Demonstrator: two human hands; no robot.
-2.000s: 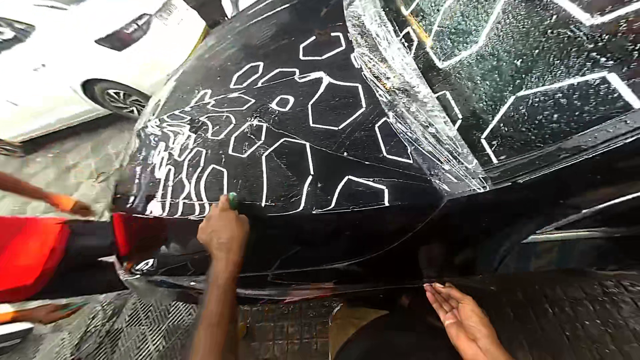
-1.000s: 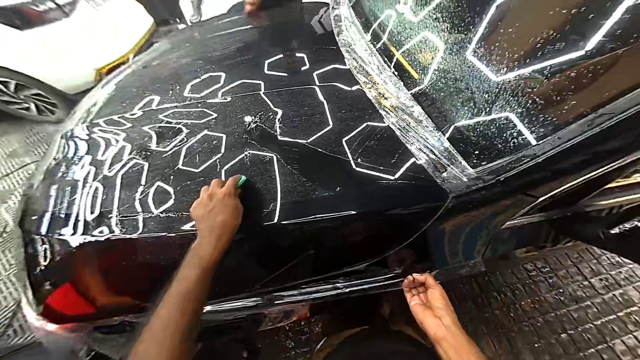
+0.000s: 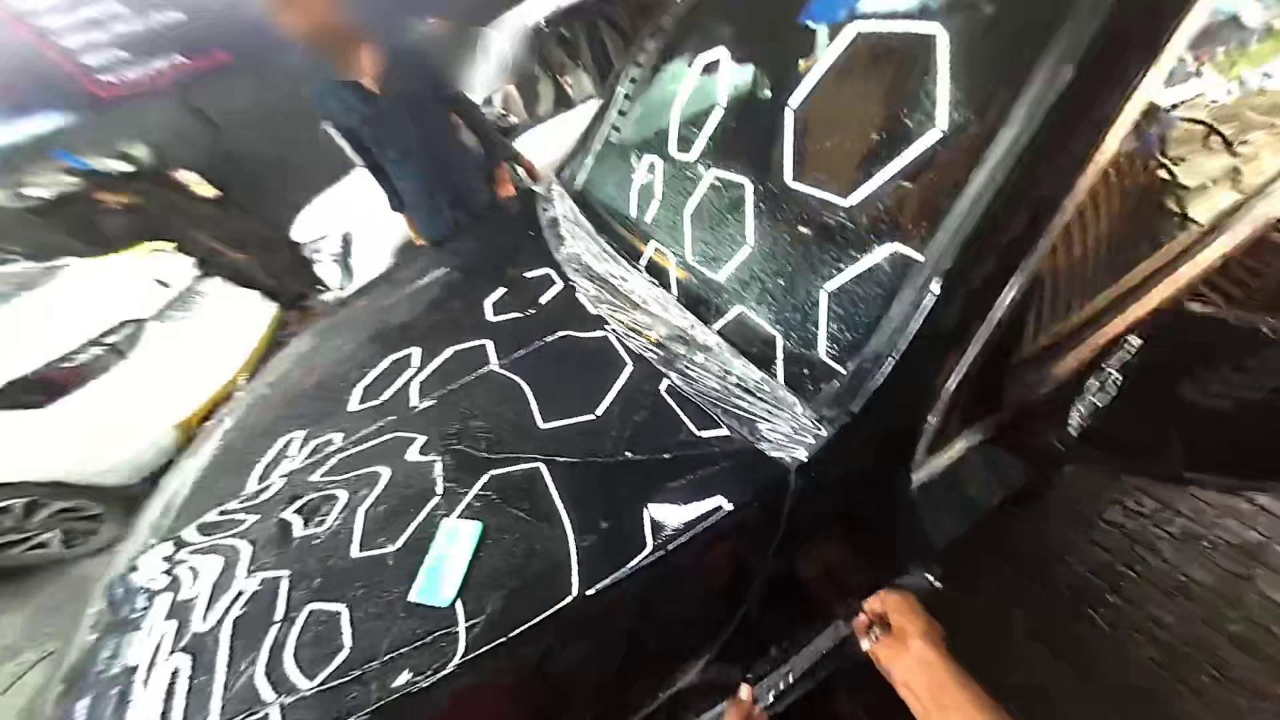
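A black car's wet hood (image 3: 520, 520) fills the left and centre, with white hexagonal light reflections on it. A teal squeegee card (image 3: 447, 562) lies on the hood near its side edge, with no hand on it. At the lower right, my right hand (image 3: 900, 630) has its fingers pinched at what looks like the loose edge of clear film beside the front fender (image 3: 740, 590). Only the fingertips of my left hand (image 3: 742, 702) show at the bottom edge, by the same strip along the fender; their grip is unclear. The view is blurred.
Crumpled, whitish film (image 3: 660, 320) covers the windshield's base. Beyond it rises the wet windshield (image 3: 740, 240). Another person (image 3: 420, 140) stands at the hood's far side, one hand near the windshield's base. A white car (image 3: 120, 370) is at the left; paving (image 3: 1130, 590) lies at right.
My left hand has let go of the squeegee card and moved from the hood to the lower fender, near my right hand. The view has swung toward the windshield.
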